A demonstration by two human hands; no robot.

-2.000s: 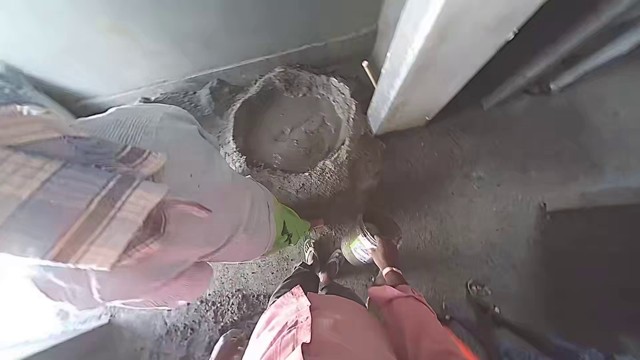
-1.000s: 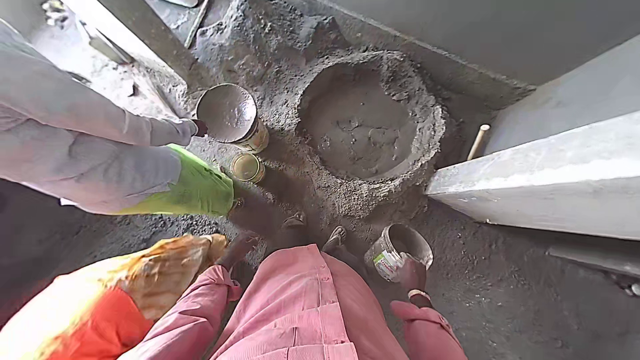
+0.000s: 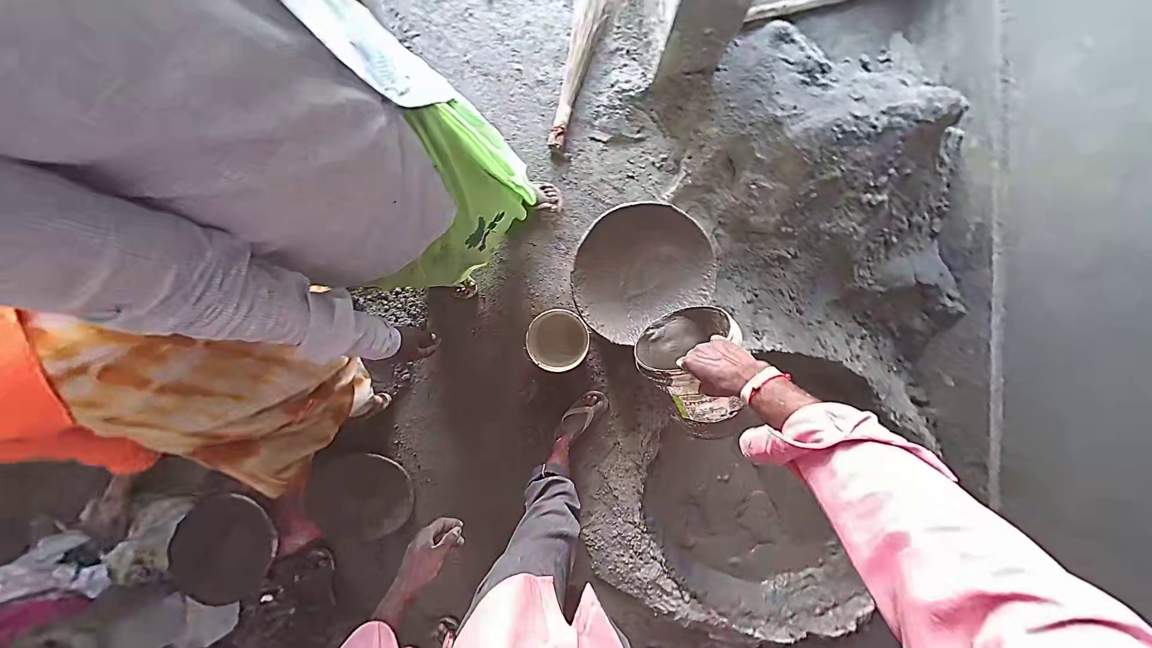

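My right hand (image 3: 723, 366) grips the rim of a plastic bucket (image 3: 706, 407) that has grey wet mortar in it. The bucket is above the edge of a ring of dry mix (image 3: 630, 540) around a pool of wet mortar (image 3: 738, 513). Just left of the bucket lies a wide round pan (image 3: 643, 265), its inside grey. A small round tub (image 3: 557, 340) with pale liquid stands below the pan's left side. My left hand (image 3: 434, 544) hangs low at the bottom, its fingers loosely curled, touching nothing I can see.
A person in a grey sleeve and green cloth (image 3: 468, 189) stands at the left; their hand (image 3: 416, 344) hangs near the small tub. Beside them is someone in orange and yellow cloth (image 3: 207, 387). Two dark round pans (image 3: 360, 495) lie lower left. A mortar heap (image 3: 828, 180) rises upper right by a wall.
My right hand has brought the bucket from right of my feet to between the pan and the mortar ring; grey mortar now shows inside it. The view has turned strongly.
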